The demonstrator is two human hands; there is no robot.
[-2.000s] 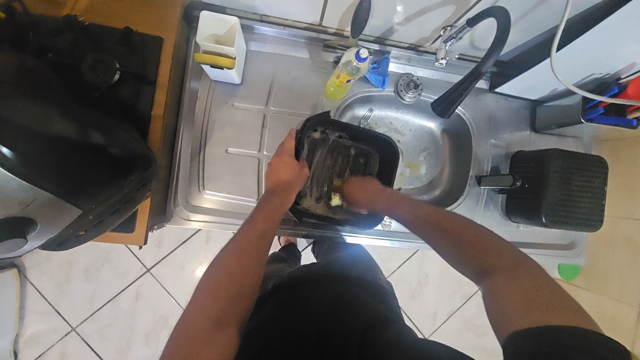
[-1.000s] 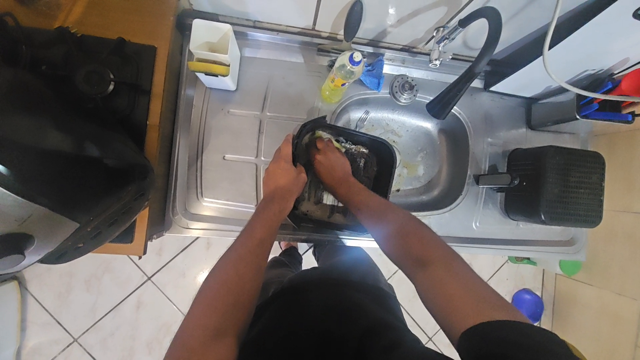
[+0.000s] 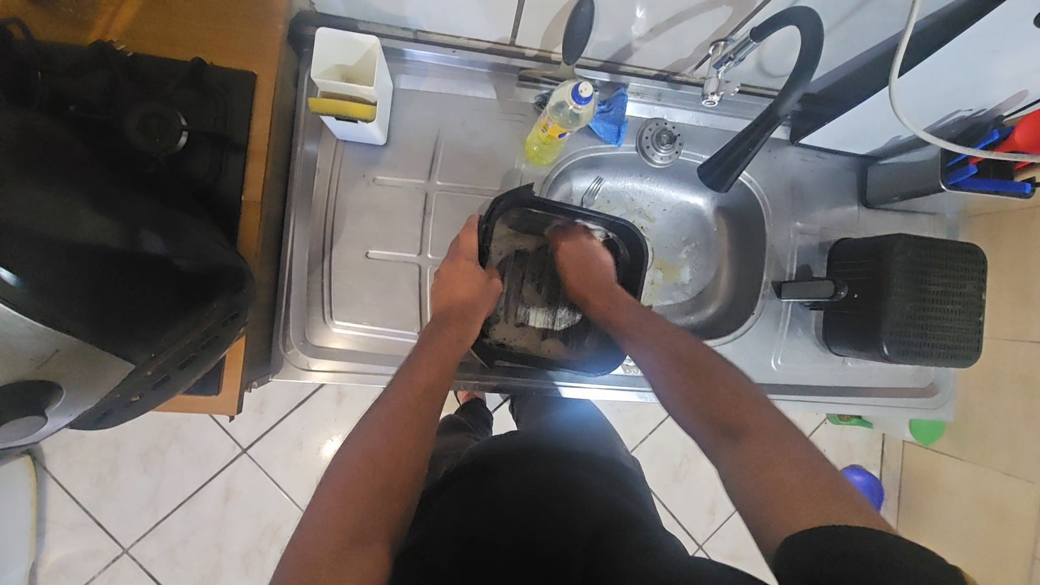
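Note:
A black air fryer drawer [image 3: 520,345], soapy and grimy inside, is tilted over the left side of the steel sink basin [image 3: 715,236]. My left hand [image 3: 465,280] grips its left rim, thumb on the inner side. Inside the drawer, near its upper right wall, is my right hand [image 3: 583,260], fingers bent down; whatever it holds is hidden, with white suds beside it. A fork [image 3: 592,192] lies in the basin just behind the drawer. Behind that stand a bottle of yellow dish soap [image 3: 559,122] and a crumpled blue cloth [image 3: 611,118].
A white caddy [image 3: 353,85] with a yellow sponge [image 3: 343,108] stands at the back left. The black faucet [image 3: 760,106] arches over the basin, near a metal strainer [image 3: 659,142]. A black basket with handle [image 3: 906,301] sits right, a utensil holder [image 3: 902,183] behind it. An air fryer body [image 3: 106,244] is left.
My right hand has moved about inside the drawer, from its lower right part two seconds ago to its upper part. My left hand stays on the left rim.

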